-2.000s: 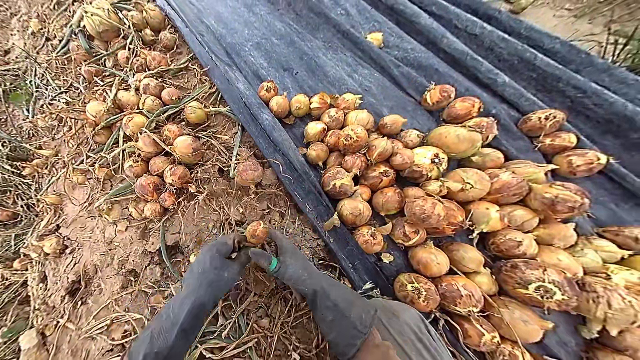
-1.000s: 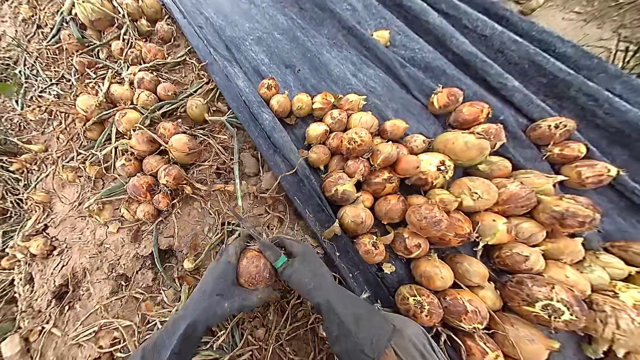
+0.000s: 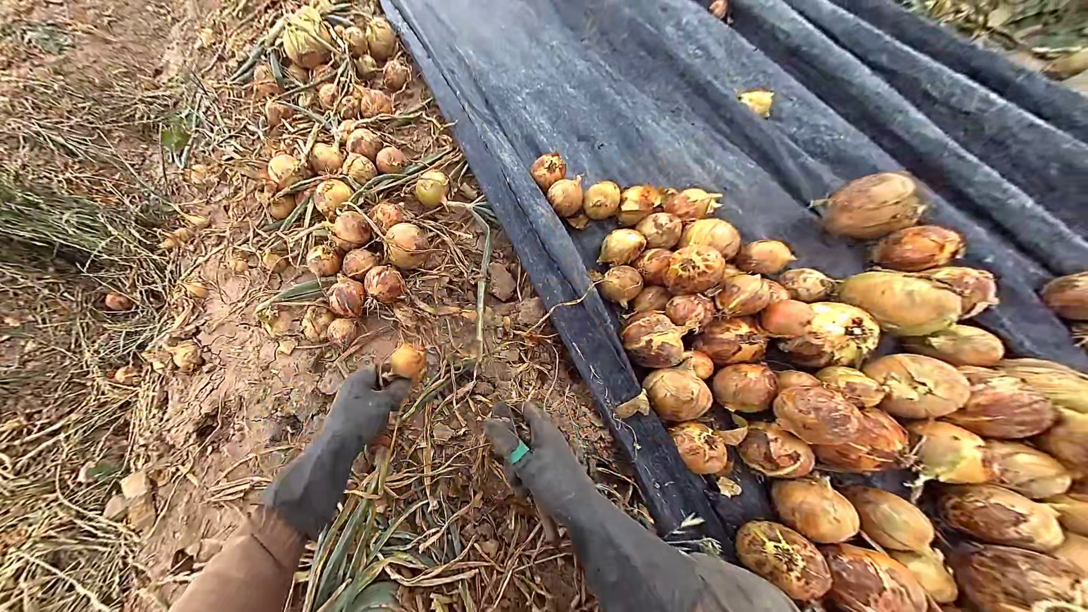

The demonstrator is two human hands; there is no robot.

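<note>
My left hand (image 3: pixel 374 395), in a dark grey glove, grips a small yellow-brown onion (image 3: pixel 408 361) between thumb and fingers. Long dry and green onion leaves (image 3: pixel 374 501) run below that onion, between my forearms. My right hand (image 3: pixel 531 450), gloved too and with a green band round one digit, is apart from the left, with its fingers partly curled above dry leaves; whether it holds anything cannot be told. To its right, many onions (image 3: pixel 744 387) lie piled on a dark fabric sheet (image 3: pixel 586 340). The nearer and right-hand ones look larger.
A row of onions with tops (image 3: pixel 353 229) lies on the soil beyond my left hand. Dry weeds (image 3: pixel 68 221) cover the ground at far left. The sheet's folded edge runs diagonally beside my right hand. A yellow onion piece (image 3: pixel 756 102) lies higher on the sheet.
My hands, together around a larger onion one second ago, have moved apart. That onion is out of them, and my left hand now has a smaller one. The view has shifted somewhat left.
</note>
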